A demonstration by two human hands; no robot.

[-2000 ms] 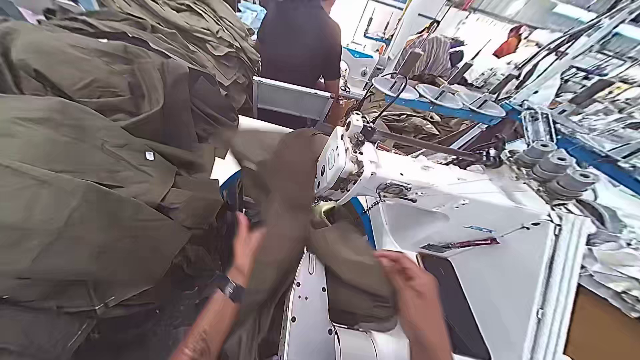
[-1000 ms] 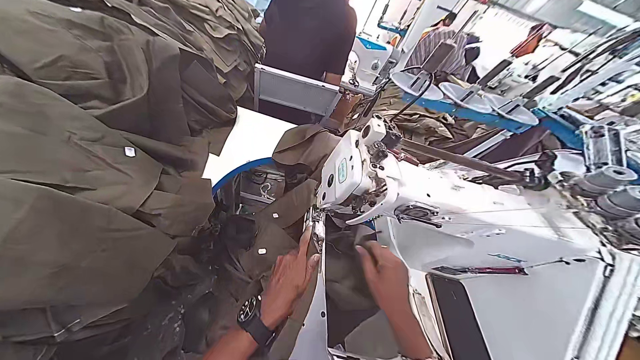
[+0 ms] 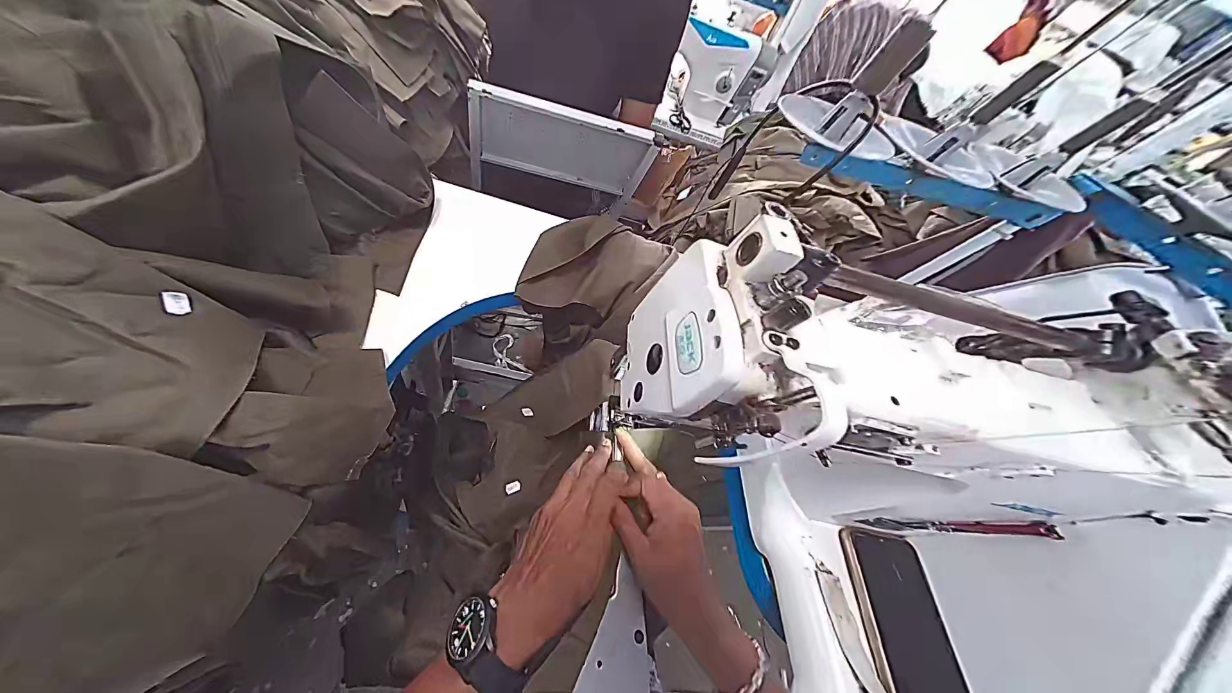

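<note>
A white Jack sewing machine head point(image 3: 679, 337) stands at the centre, its needle area just beyond my fingertips. My left hand point(image 3: 568, 529), with a black wristwatch point(image 3: 469, 630), lies flat with fingers pointing at the presser foot, pressing on olive-brown fabric point(image 3: 539, 433). Beside it, touching it, my right hand point(image 3: 664, 539) has its index finger stretched toward the needle and its thumb bent in at the fabric edge. Whether the right hand pinches the cloth cannot be told. The fabric drapes over the narrow white machine arm point(image 3: 621, 626) and hangs to the left.
Heaped olive-brown garment pieces point(image 3: 144, 385) fill the left. A white table with a blue edge point(image 3: 472, 250) lies behind them. A dark phone point(image 3: 905, 611) and red-handled tweezers point(image 3: 1011, 527) rest on the machine table at right. Beyond, a person in a dark top point(image 3: 582, 48) is near another sewing machine point(image 3: 717, 67).
Both hands have come together at the needle area; two seconds ago they were apart, on either side of the draped cloth. The fabric has been brought down along the machine arm.
</note>
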